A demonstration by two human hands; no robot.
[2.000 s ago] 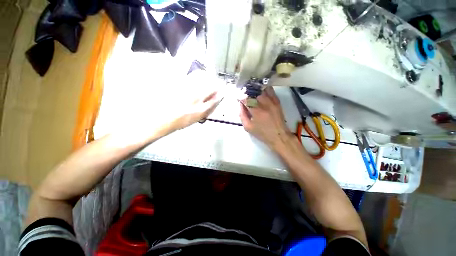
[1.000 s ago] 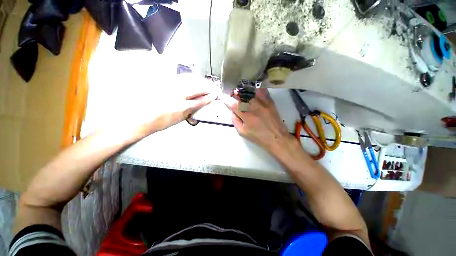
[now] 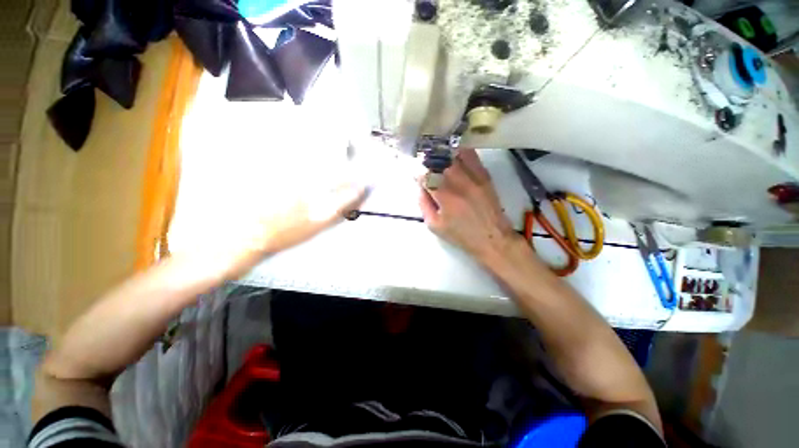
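Note:
The white sewing machine head (image 3: 569,96) is speckled with dark lint. My left hand (image 3: 328,201) lies on the white table left of the needle area, washed out by glare, so its fingers and any work piece there cannot be made out. My right hand (image 3: 464,201) lies just right of the presser foot (image 3: 436,157), its fingertips partly hidden behind the machine parts. No work piece is clearly visible between the hands.
Dark sewn leather pieces (image 3: 254,70) lie at upper left beside orange-edged cardboard (image 3: 105,184). Scissors (image 3: 561,227) lie right of my right hand. Blue-handled snips (image 3: 657,276) lie beside a white parts tray (image 3: 703,284). A red container (image 3: 236,402) and blue tub (image 3: 550,431) are below.
My left hand has shifted slightly left and down, away from the needle. The small dark piece behind the needle area no longer shows. My right hand stays near the presser foot.

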